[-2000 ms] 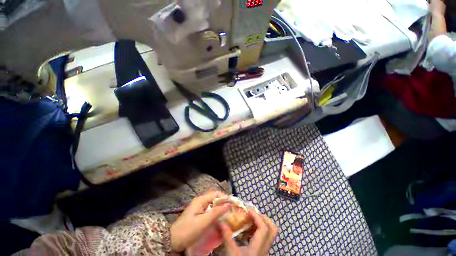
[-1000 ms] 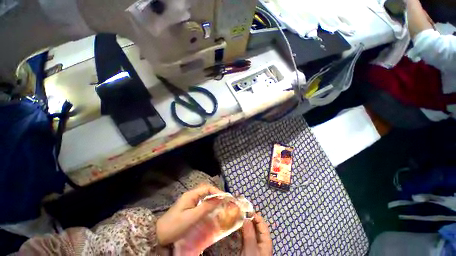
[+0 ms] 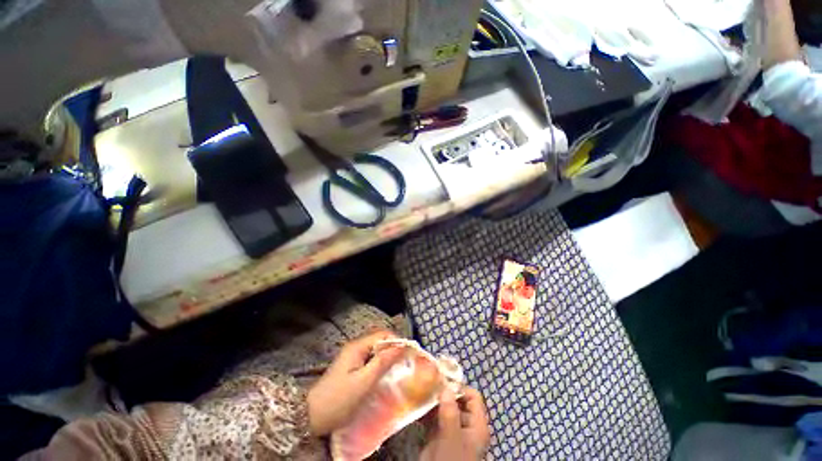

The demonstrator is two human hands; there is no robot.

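A pink-orange citrus piece [image 3: 380, 416], likely pomelo, with white edges is held low over the lap at the bottom middle. My left hand [image 3: 347, 389] grips its upper left side, fingers folded over the top edge. My right hand [image 3: 458, 427] pinches the white shreds of membrane [image 3: 451, 369] at its right end, with the hand partly cut off by the bottom edge. The piece's orange-brown part lies between the two hands.
A lit smartphone [image 3: 516, 302] lies on the patterned seat [image 3: 577, 378]. Scissors [image 3: 364, 190], a dark phone [image 3: 263, 219] and red-handled snips [image 3: 442, 117] lie on the machine table [image 3: 171, 266]. A neighbouring person's arm [image 3: 793, 94] shows at the upper right.
Over the last two seconds my hands have moved apart, and more of the pink flesh shows. My right hand has moved from beside the orange part to the right end. The view has shifted slightly.
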